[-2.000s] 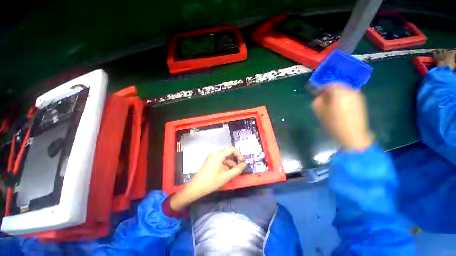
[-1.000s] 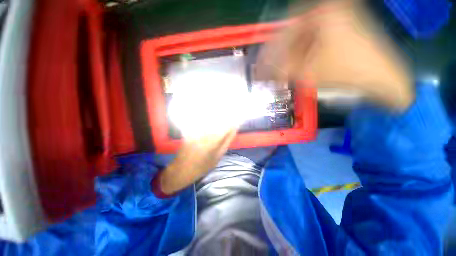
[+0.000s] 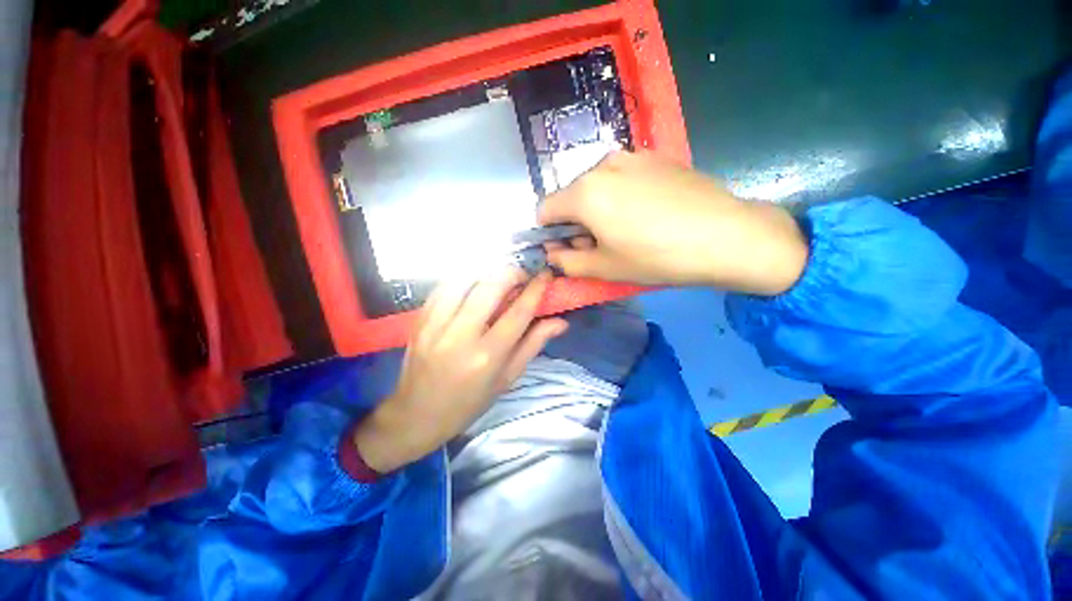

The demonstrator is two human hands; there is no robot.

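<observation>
An open-backed tablet unit [image 3: 343,249] lies in a red-orange holding frame [image 3: 308,200] in front of me. Its silver-white battery [image 3: 435,176] glares; the main board [image 3: 574,125] is at its right end. My right hand [image 3: 658,223] is over the board's lower part and grips dark tweezers [image 3: 553,235] pointing left. A small dark component [image 3: 531,258] is at the fingertips, near the unit's lower edge. My left hand [image 3: 453,358] reaches over the frame's lower edge, its fingertips beside the component; whether they pinch it cannot be told.
Red frames [image 3: 106,247] are stacked at the left, with a white frame [image 3: 24,470] at the picture's left edge. The glossy green bench [image 3: 846,94] extends behind and right. A blue sleeve [image 3: 1052,188] of another person shows at the far right.
My right hand has come down and left onto the tablet's lower middle. My left hand stays near the lower edge, fingers more spread. The view has shifted; the blue bin has left it.
</observation>
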